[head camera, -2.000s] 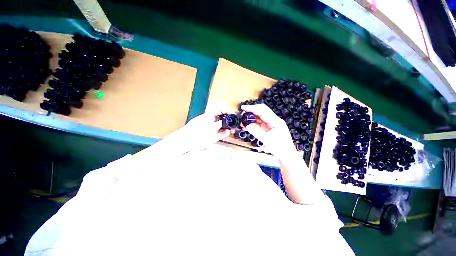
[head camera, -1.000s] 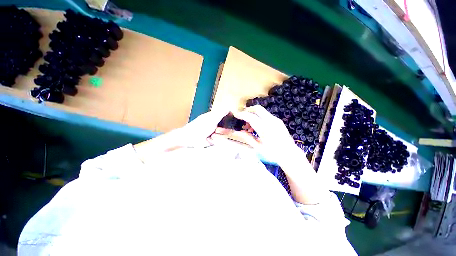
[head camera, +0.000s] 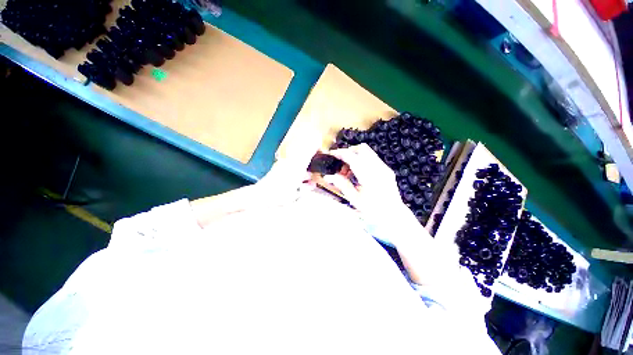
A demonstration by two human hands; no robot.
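A black barrel point(head camera: 325, 164) is held between my two hands, over the near edge of the middle tan board point(head camera: 333, 93). My left hand point(head camera: 295, 170) grips it from the left and my right hand point(head camera: 364, 175) has its fingertips on the right end. Both hands are overexposed, and whether a ring sits on the barrel cannot be told. Many loose black barrels point(head camera: 415, 163) lie massed on the board just right of my right hand. Black rings point(head camera: 489, 218) lie in a heap on the raised white-topped board point(head camera: 451, 239).
Rows of black pieces point(head camera: 149, 41) stand on the left tan board point(head camera: 222, 90), near a green mark point(head camera: 159, 74). Another heap of small black parts point(head camera: 538, 256) lies on the far-right white sheet point(head camera: 548, 298). A shelf edge point(head camera: 576, 76) crosses the upper right.
My hands have come together on the black barrel; two seconds ago they held two separate black pieces apart. The view has tilted, so the left board appears higher and the right boards lower.
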